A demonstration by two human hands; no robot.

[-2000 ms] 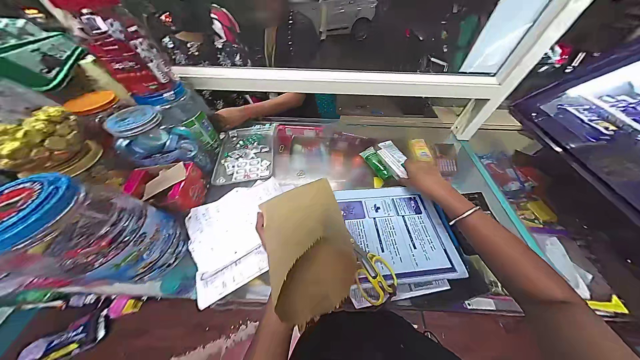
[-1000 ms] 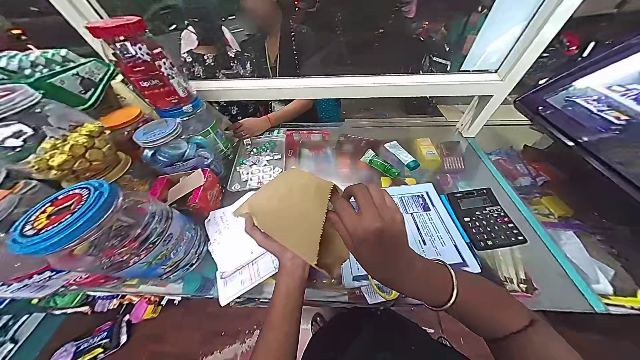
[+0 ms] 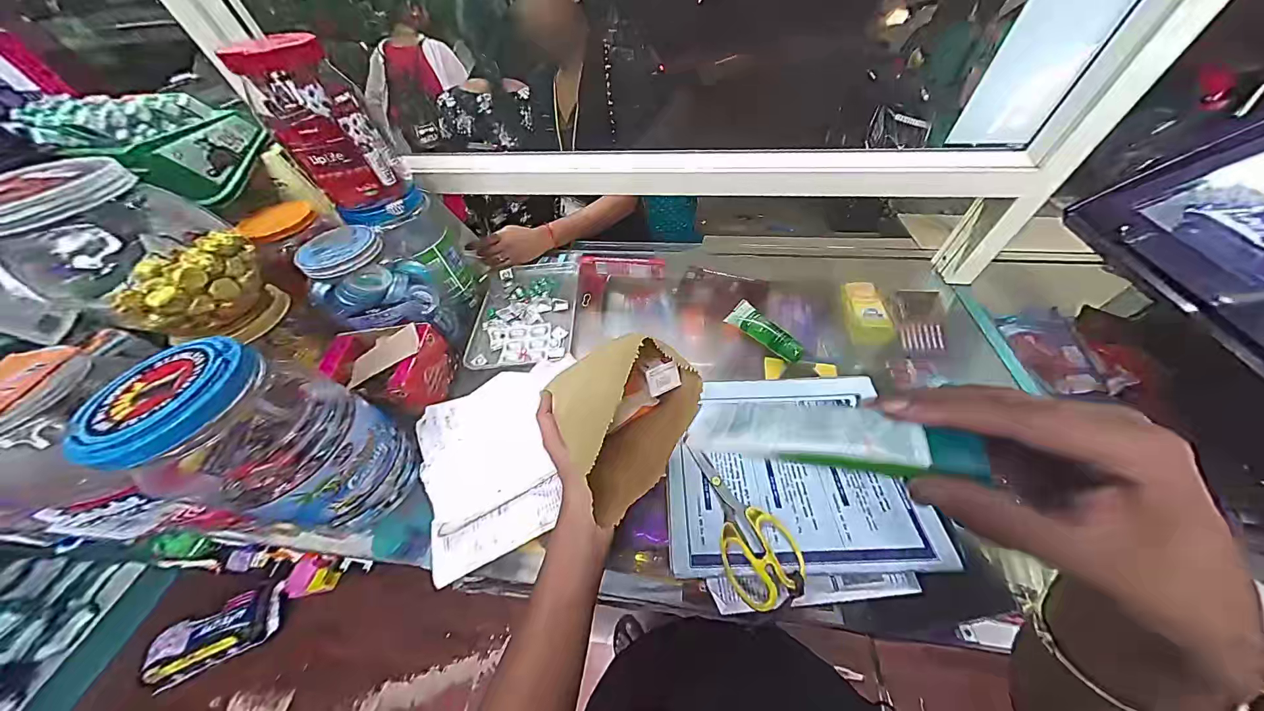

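My left hand grips a brown paper bag, its mouth open toward the right; a small white and orange packet shows inside. Between the thumb and fingers of my right hand is a white and green tube, blurred, right of the bag. Below that tube, yellow-handled scissors lie on a printed sheet. A green tube lies farther back on the glass counter. Left of the bag are white papers with writing.
Plastic jars of sweets crowd the left, with a red box beside them. A tray of small packets and a yellow box sit toward the back. Another person's hand rests there. A screen stands at right.
My right hand has moved from the bag to the right and holds the white and green tube, which lay beside the green tube on the counter. The bag's mouth now shows a packet inside.
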